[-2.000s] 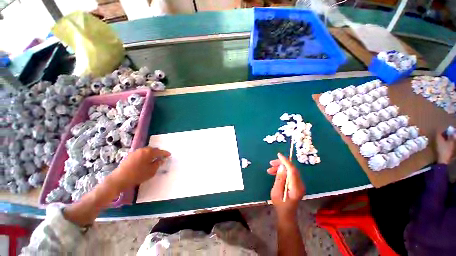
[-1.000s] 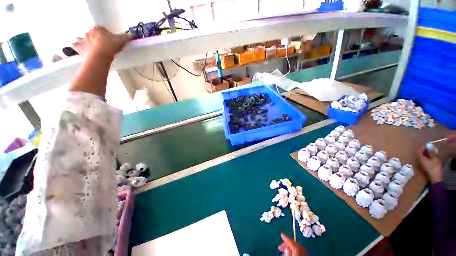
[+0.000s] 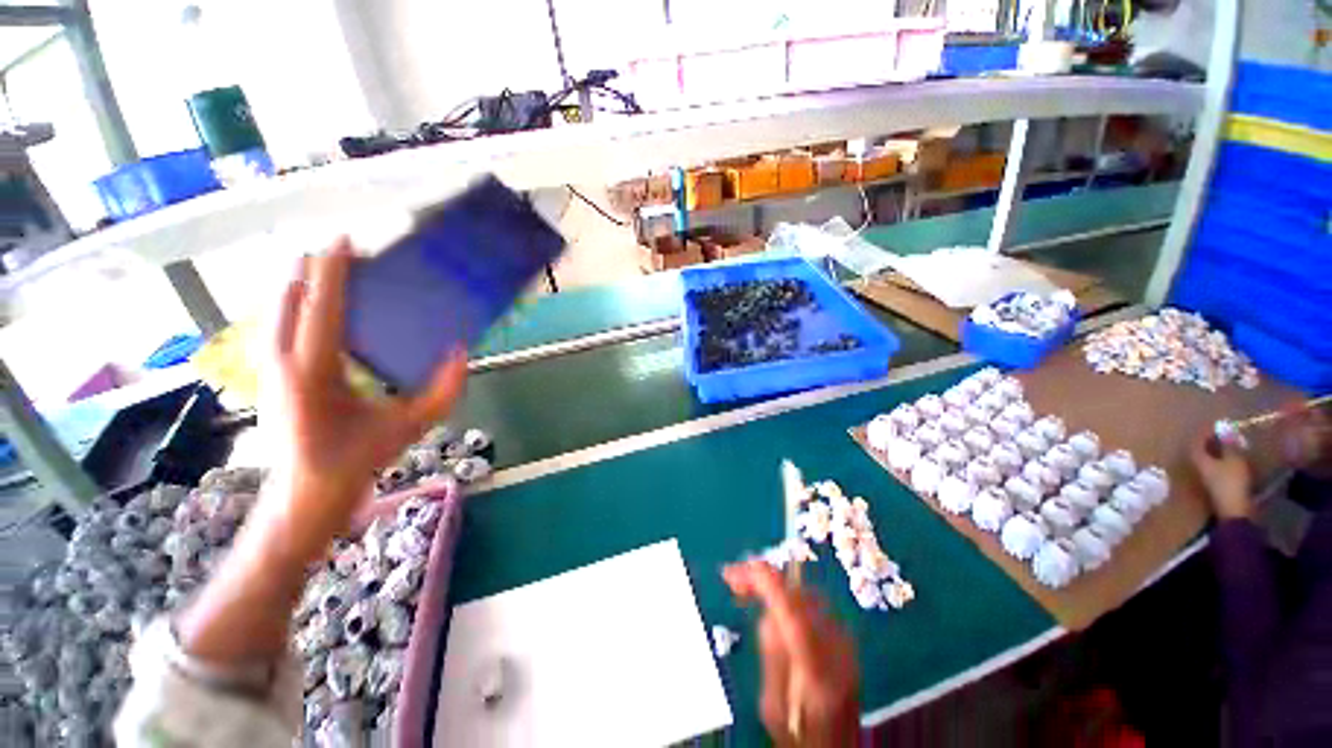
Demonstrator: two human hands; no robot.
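Observation:
My left hand [image 3: 343, 395] is raised at the left and holds a dark flat phone-like object [image 3: 456, 281], tilted, by its edges. My right hand [image 3: 796, 650] is blurred at the lower middle and holds a thin pale stick [image 3: 792, 512] upright. The white sheet [image 3: 577, 643] lies between and below my hands, with a small grey piece [image 3: 492, 680] on it. A loose pile of small white pieces [image 3: 862, 548] lies behind and right of my right hand. One small white piece [image 3: 725, 639] lies beside the sheet.
A pink tray [image 3: 438, 585] of grey castings stands at left, with a grey heap [image 3: 102, 614] beside it. A blue tray [image 3: 789, 373] holds dark parts at the back. A brown board [image 3: 1074, 607] bears rowed white pieces. A neighbour's hand [image 3: 1227, 475] is at right. A shelf [image 3: 818, 110] crosses above.
My left hand has come down from the shelf and now holds the dark flat object. My right hand with the stick is higher in view. The camera view has shifted, showing more of the sheet.

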